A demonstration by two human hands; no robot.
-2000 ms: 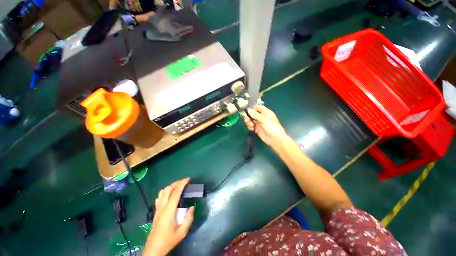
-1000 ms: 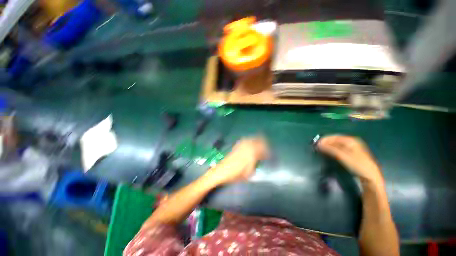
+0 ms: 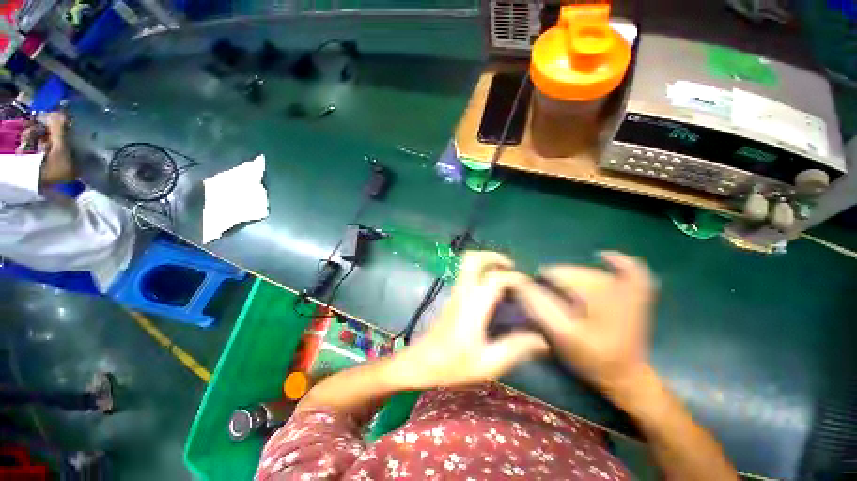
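Observation:
My left hand [image 3: 475,324] and my right hand [image 3: 597,315] are close together over the bench near my body. My left hand holds a black power adapter [image 3: 510,317] between thumb and fingers. My right hand is blurred beside it, with something dark under its fingers; whether this is the same adapter or its cord I cannot tell. Several other black adapters [image 3: 355,244] with cords lie on the bench to the left. The silver instrument [image 3: 719,122] with green digits stands at the upper right, its pale terminals [image 3: 769,211] at the lower right corner.
An orange-lidded bottle [image 3: 581,56] and a phone [image 3: 505,108] are on the wooden board [image 3: 470,127]. A white paper sheet [image 3: 235,199], a small fan [image 3: 143,172], a blue stool [image 3: 179,282] and a green bin [image 3: 225,376] are left. A person's arm [image 3: 58,150] shows far left.
The view has swung left and the red basket is out of it. My right hand has left the instrument terminals, and both hands have come together around the adapter.

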